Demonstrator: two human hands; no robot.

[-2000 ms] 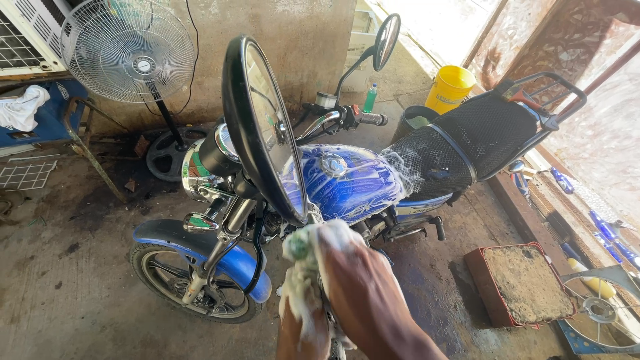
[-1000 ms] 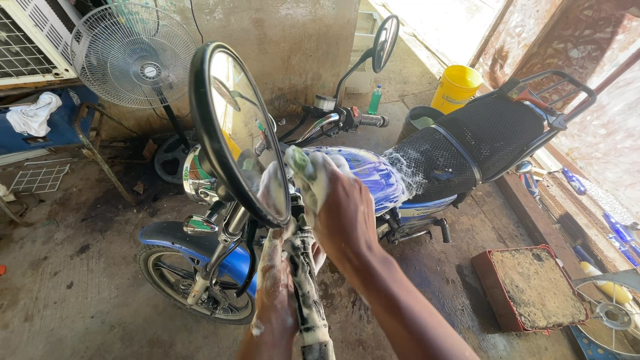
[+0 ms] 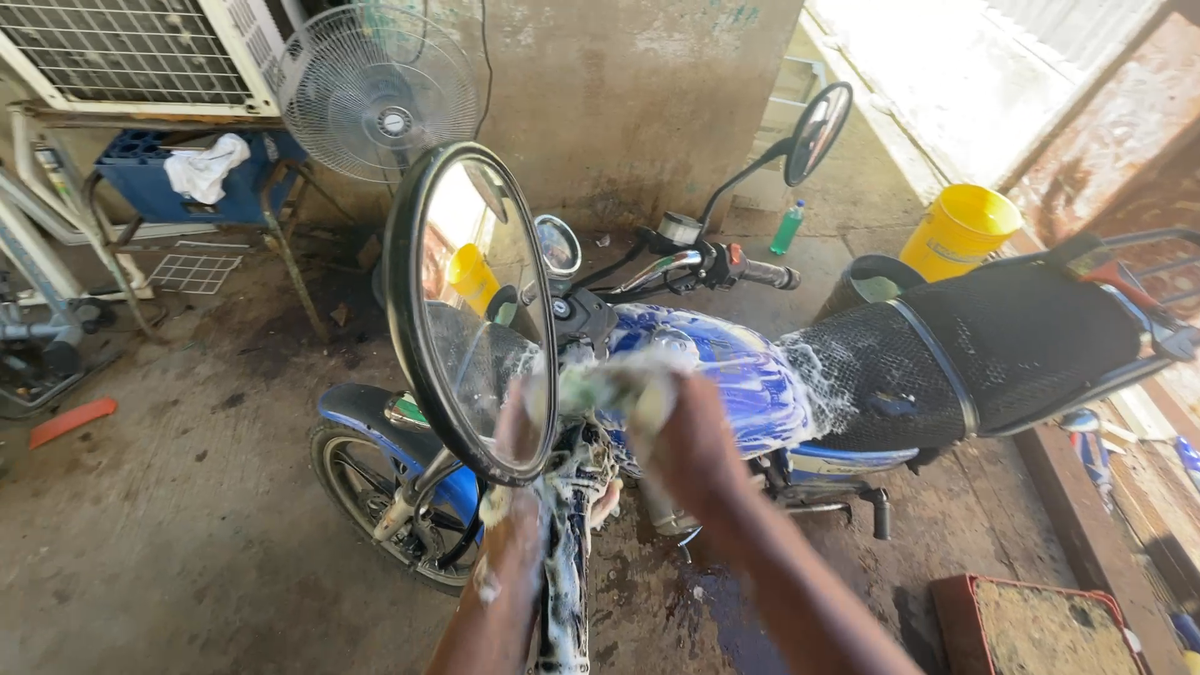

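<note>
A blue motorcycle stands before me, its fuel tank [image 3: 727, 380] streaked with white suds. My right hand [image 3: 661, 394], blurred by motion, is shut on a foamy greenish sponge [image 3: 592, 386] between the near round mirror [image 3: 473, 314] and the tank. Below that mirror, my left hand [image 3: 605, 502] is around the soapy near handlebar [image 3: 565, 553], with fingertips showing on its far side and the rest mostly hidden. Foam clings to the left wrist. Suds also lie on the front of the black mesh-covered seat [image 3: 900, 366].
A pedestal fan [image 3: 380, 94] and a blue crate [image 3: 155, 178] are at the back left. Beyond the seat stand a yellow bucket [image 3: 961, 230], a dark bucket [image 3: 867, 281] and a green bottle [image 3: 787, 228]. A reddish square container [image 3: 956, 623] sits at the lower right.
The right hand has moved from beside the mirror glass toward the tank with the sponge. Two seconds ago both hands were close together below the mirror; now they are farther apart.
</note>
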